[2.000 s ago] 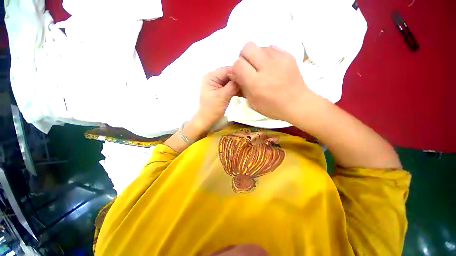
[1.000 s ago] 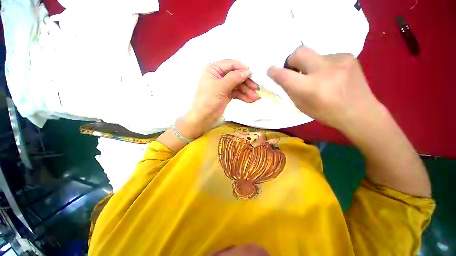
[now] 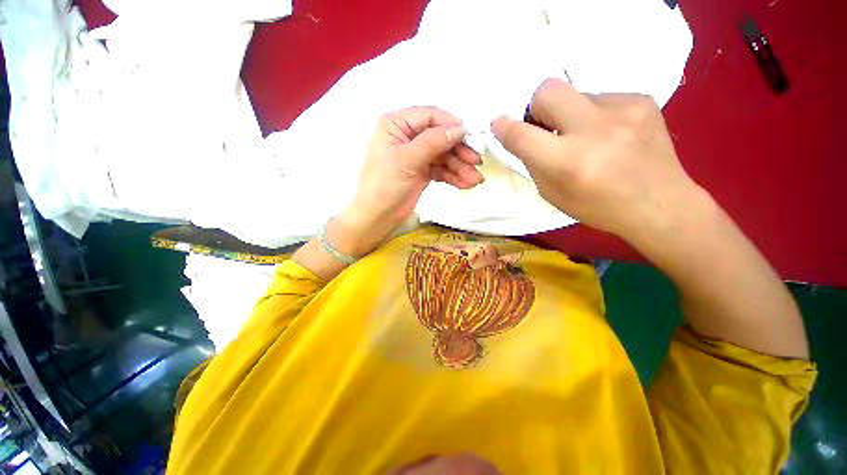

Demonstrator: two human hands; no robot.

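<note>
A white garment [image 3: 371,102] lies on the red table and reaches its near edge. My left hand [image 3: 418,172] is over the garment's near part, thumb and index fingertip pinched together; what lies between them is too small to tell. My right hand [image 3: 594,153] is just to the right, a short gap away, its thumb and index finger bent close together with a dark band at a finger. A needle or thread between the hands cannot be made out clearly. Black thread snips [image 3: 764,57] lie on the red cloth to the right.
More white cloth [image 3: 121,121] is heaped on the left. The red table cloth [image 3: 752,186] shows at right, with small pale thread scraps. A yellow marked strip [image 3: 218,248] runs along the near left edge. Green floor [image 3: 139,288] shows below, with metal frames at far left.
Two seconds ago my hands were touching over the garment; my right hand has since moved right, away from my left. Since one second ago both have barely moved.
</note>
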